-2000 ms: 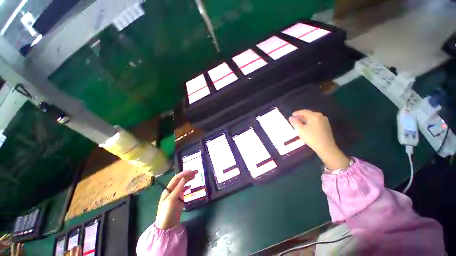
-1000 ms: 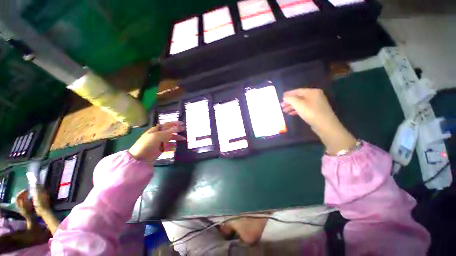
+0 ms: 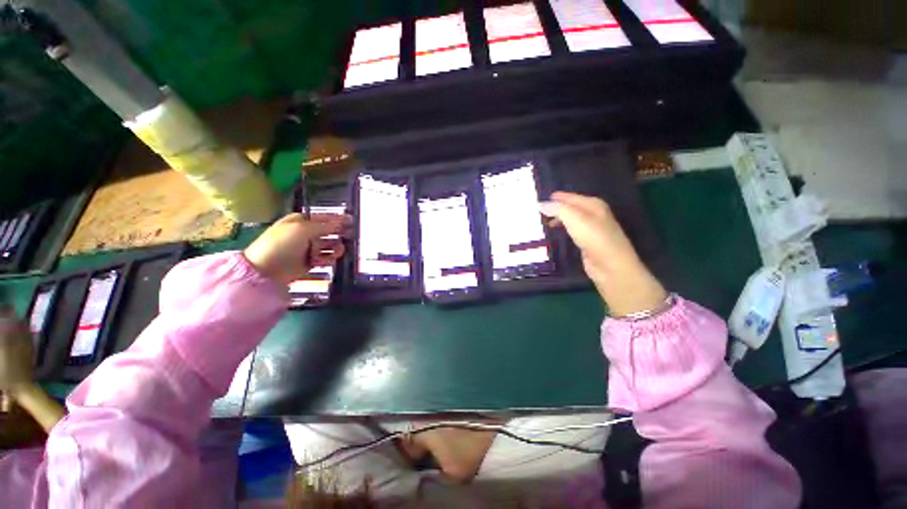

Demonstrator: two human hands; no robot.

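Note:
A black phone tray (image 3: 597, 229) lies on the green bench and holds several smartphones with lit white screens; its rightmost slot has no phone. My right hand (image 3: 597, 244) is at the right edge of the right phone (image 3: 514, 224), fingertips together; whether they pinch anything cannot be told. My left hand (image 3: 295, 247) lies over the leftmost phone (image 3: 310, 288) with bent fingers and hides most of its screen. Two phones, a middle-left one (image 3: 383, 229) and a middle one (image 3: 448, 244), lie between my hands, untouched.
Behind is a thick stack of black trays (image 3: 557, 84) with several red-banded phones. A tape-wrapped post (image 3: 204, 159) and wooden board (image 3: 149, 214) stand left. A power strip (image 3: 796, 268) and white charger (image 3: 758, 306) are right. Another person's hand (image 3: 15, 353) is beside a tray at far left.
The view has shifted. My left hand has moved from below the leftmost phone to over it. My right hand stays beside the right phone, whose screen now shows a dark band instead of an orange spot.

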